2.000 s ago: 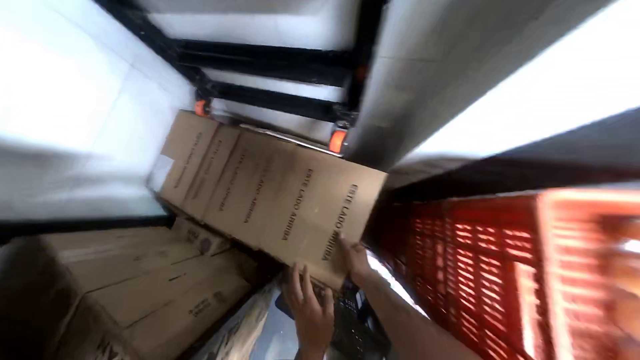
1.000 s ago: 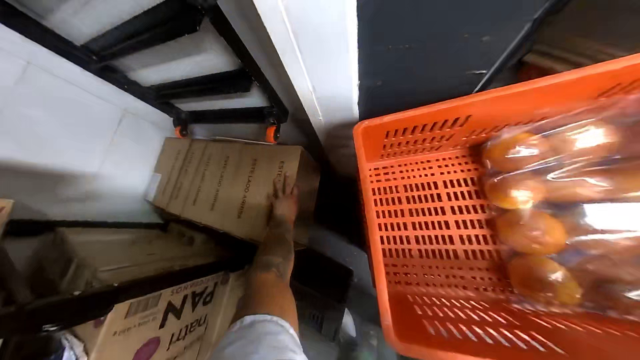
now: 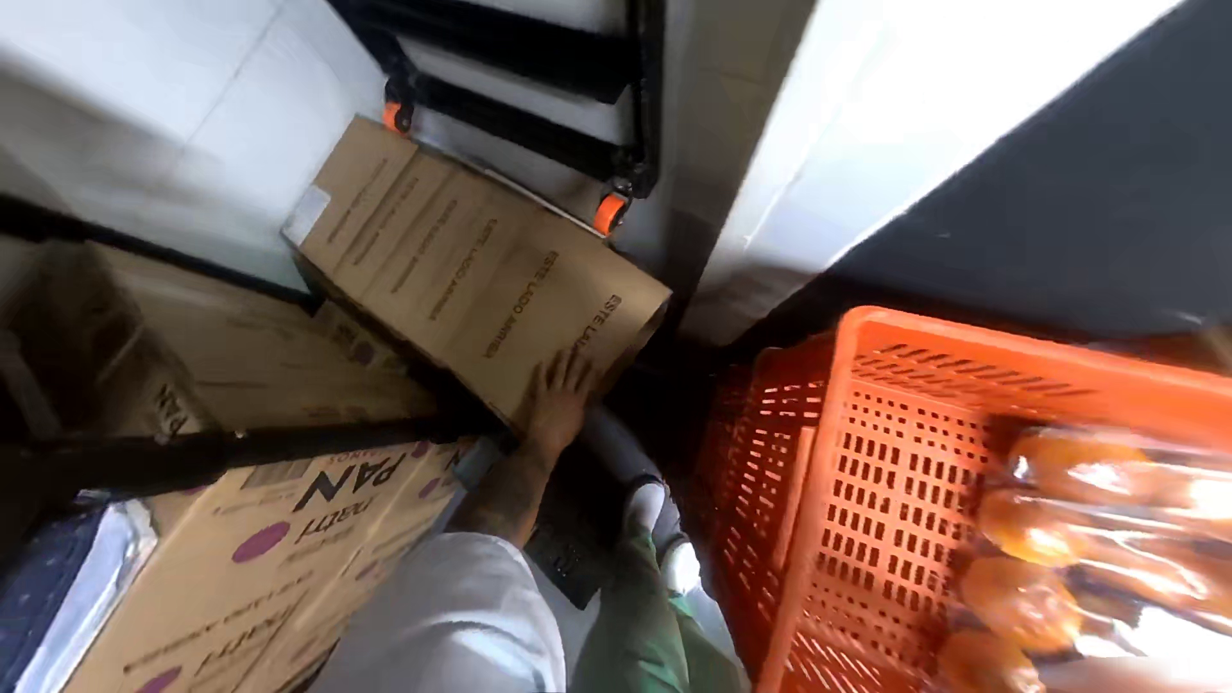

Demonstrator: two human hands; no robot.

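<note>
A long cardboard box [image 3: 462,279] with printed writing lies tilted on the floor, against the foot of a black metal rack. My left hand [image 3: 563,390] rests with fingers spread on the top face of the box, near its lower right end. A grey-white sleeve covers my upper arm. My right hand is not seen clearly; a blurred skin-toned patch at the bottom right edge cannot be made out. To the right stands an orange plastic crate [image 3: 847,462] with bagged round orange-coloured items [image 3: 1025,597] in it.
The black rack [image 3: 520,115] has orange-wheeled casters [image 3: 610,213]. On the left are shelved cardboard boxes [image 3: 289,558] and a black shelf bar [image 3: 241,445]. A white wall edge [image 3: 818,173] rises between rack and crate. My shoes [image 3: 683,568] are on the floor beside the crate.
Two seconds ago both hands were at the near end of the box; now only my left hand is plainly on it. The view has swung about.
</note>
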